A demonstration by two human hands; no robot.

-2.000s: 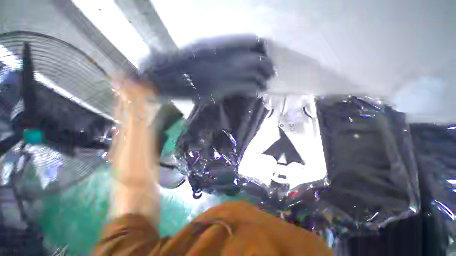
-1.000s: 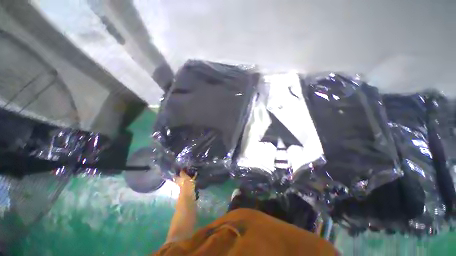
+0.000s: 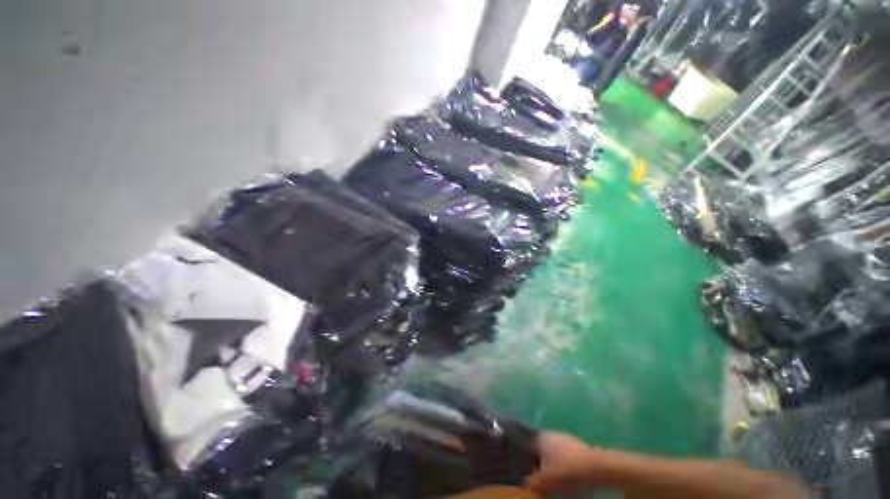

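Bagged dark garments (image 3: 312, 244) in shiny clear film lie side by side along a white wall or panel, from the lower left to the upper middle. Among them is a bagged white garment (image 3: 181, 409) with a dark pointed shape. My right hand (image 3: 561, 458) is low in the picture, its forearm coming in from the right. It is blurred and meets a dark item with a pale edge (image 3: 420, 414); its fingers are hidden, so its grip is unclear. My left hand is not in view.
A green floor aisle (image 3: 595, 322) runs upward. To its right are more filmed garments (image 3: 820, 283) and a grey metal rack frame (image 3: 771, 93). A person (image 3: 615, 34) and a pale box (image 3: 701, 95) are at the far end.
The view has swung right along the row, so the fan is gone and the aisle shows. My left hand, at the leftmost dark garment a second ago, has left view. My right forearm has appeared.
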